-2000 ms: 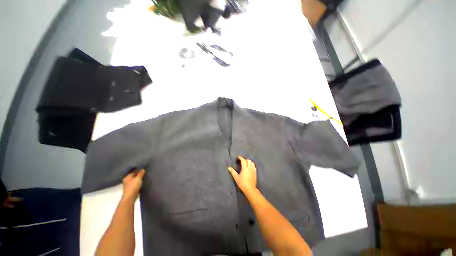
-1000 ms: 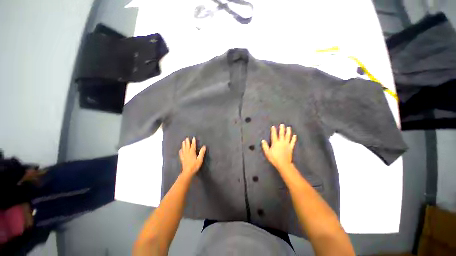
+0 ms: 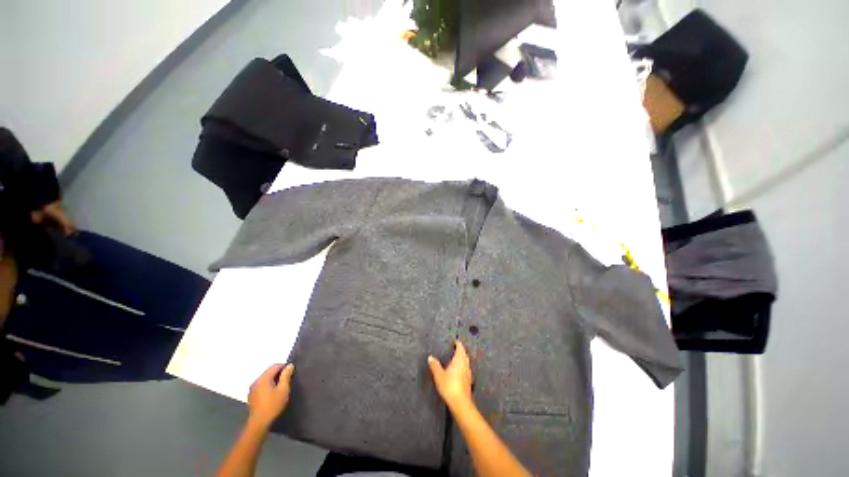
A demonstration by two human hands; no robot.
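Note:
A grey V-neck jacket [image 3: 391,279] lies spread on the white table, sleeves out to both sides, dark buttons [image 3: 475,330] down its front. My left hand [image 3: 271,391] is at the jacket's left side edge near the hem, thumb and fingers pinching the edge. My right hand [image 3: 453,375] is at the front placket below a button, thumb and finger on the cloth at the edge; whether it grips the cloth is hard to tell. Welt pockets [image 3: 538,409] show low on the front panels.
The white table [image 3: 223,326] runs away from me. A folded dark garment [image 3: 279,121] lies at left, grey and black clothing [image 3: 721,279] at right. A yellow tape measure [image 3: 629,256] lies beyond the right sleeve. Dark straps [image 3: 484,126], a plant [image 3: 436,28] and a person [image 3: 84,289] also show.
My left hand has moved from flat on the left panel out to the side edge. My right hand has moved from the right panel to the placket. The view has shifted and turned.

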